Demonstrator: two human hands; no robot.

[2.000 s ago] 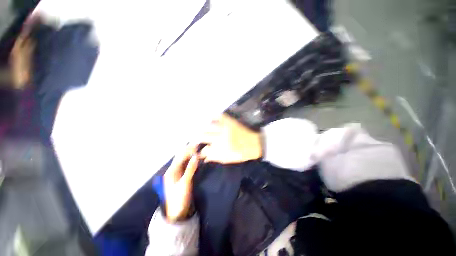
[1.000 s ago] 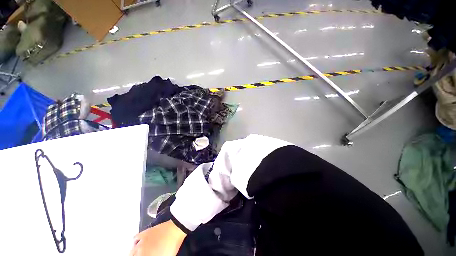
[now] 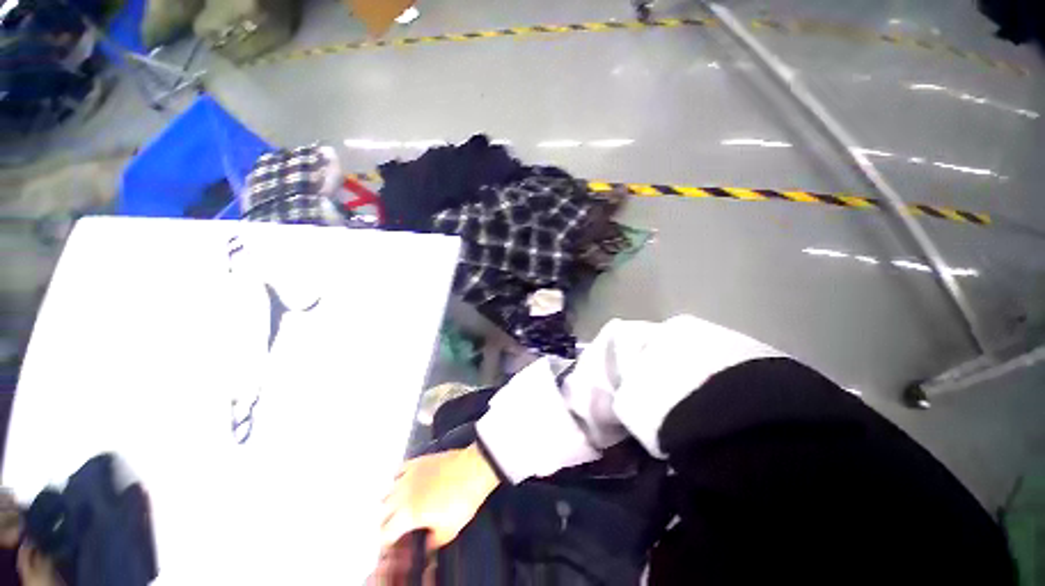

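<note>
A dark denim jacket (image 3: 556, 532) lies on my lap at the bottom of the picture, with a small round metal button showing on it. My right hand (image 3: 445, 495) is at the jacket's left side, by the table edge, fingers bent down over the cloth and blurred. Reddish fingers of my left hand (image 3: 403, 561) show just below it; the rest is cut off by the bottom edge. What the fingertips touch is hidden.
The white table (image 3: 332, 343) bears a black hanger (image 3: 273, 321). Another person's hand (image 3: 34, 567) and dark denim (image 3: 109, 527) are at its lower left. Behind are a blue bin (image 3: 183, 160), a plaid heap (image 3: 521, 229) and a rack frame (image 3: 871, 172).
The view has swung from the table and both hands to the floor, then slightly back left. More of the table and the other person's hand show now. My right hand stays at the jacket.
</note>
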